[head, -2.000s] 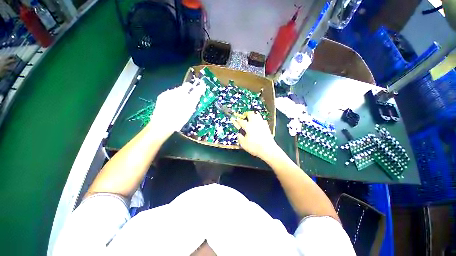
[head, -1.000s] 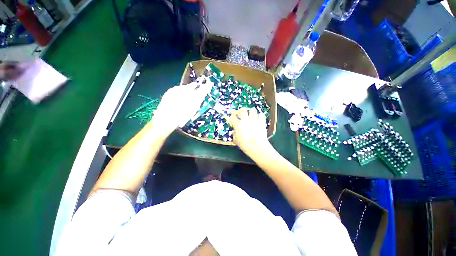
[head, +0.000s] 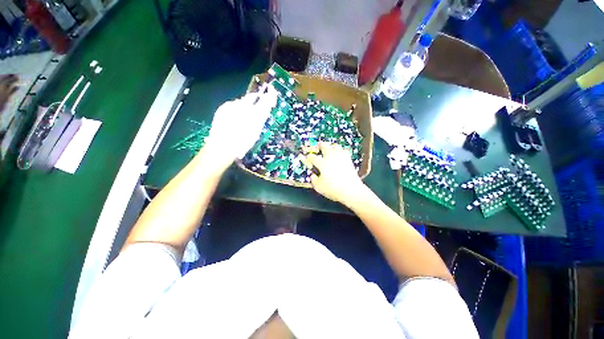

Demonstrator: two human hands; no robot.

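My left hand (head: 240, 126), in a white glove, holds a green PCB panel (head: 282, 77) over the left side of a shallow cardboard box (head: 368, 132). My bare right hand (head: 333, 171) is over the box's front right part, fingers curled around a small tool with a yellowish handle (head: 310, 151); its dark tip points up and left toward the panel, but whether it touches is too blurred to tell. Single boards (head: 336, 119), small, green with white and black parts, are heaped in the box below both hands.
Thin green strips (head: 192, 136) lie left of the box. Right of it are a white cloth (head: 395, 134) and stacked panels (head: 429, 177), with more panels (head: 511, 193) farther right. A water bottle (head: 405, 70) and black fan (head: 202, 36) stand behind. A green conveyor (head: 86, 198) runs along the left.
A bundle with a white sheet and two thin white-tipped leads has come onto the conveyor at left, where another person's hand held a pale sheet. My hands stay over the box, with small shifts.
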